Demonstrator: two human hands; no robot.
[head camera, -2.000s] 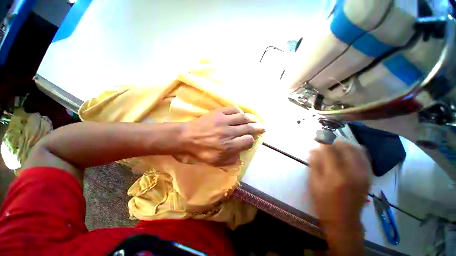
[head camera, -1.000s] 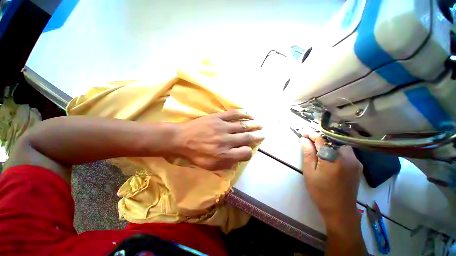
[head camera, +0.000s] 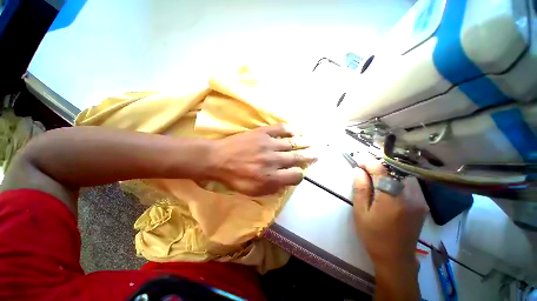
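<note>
A yellow garment (head camera: 171, 120) lies bunched on the white table and hangs over its front edge. My left hand (head camera: 262, 161) lies flat on the cloth near its right end, fingers pointing right. My right hand (head camera: 390, 200), with a wide silvery ring, is below the sewing machine head (head camera: 412, 88). It holds slim silver tweezers (head camera: 349, 159), their tips pointing up and left. The needle area (head camera: 365, 130) is partly lost in glare. Whether the tweezers touch anything cannot be told.
A flat black object (head camera: 448, 203) lies behind my right hand. Blue-handled snips (head camera: 445, 273) and a thin red stick (head camera: 421, 251) lie at the lower right. A measuring strip (head camera: 318, 258) runs along the table's front edge. Pale cloth (head camera: 20, 135) is heaped at far left.
My right hand has moved up and left to the needle area, and the tweezers now show in it. My left hand stays on the cloth. The view has shifted slightly.
</note>
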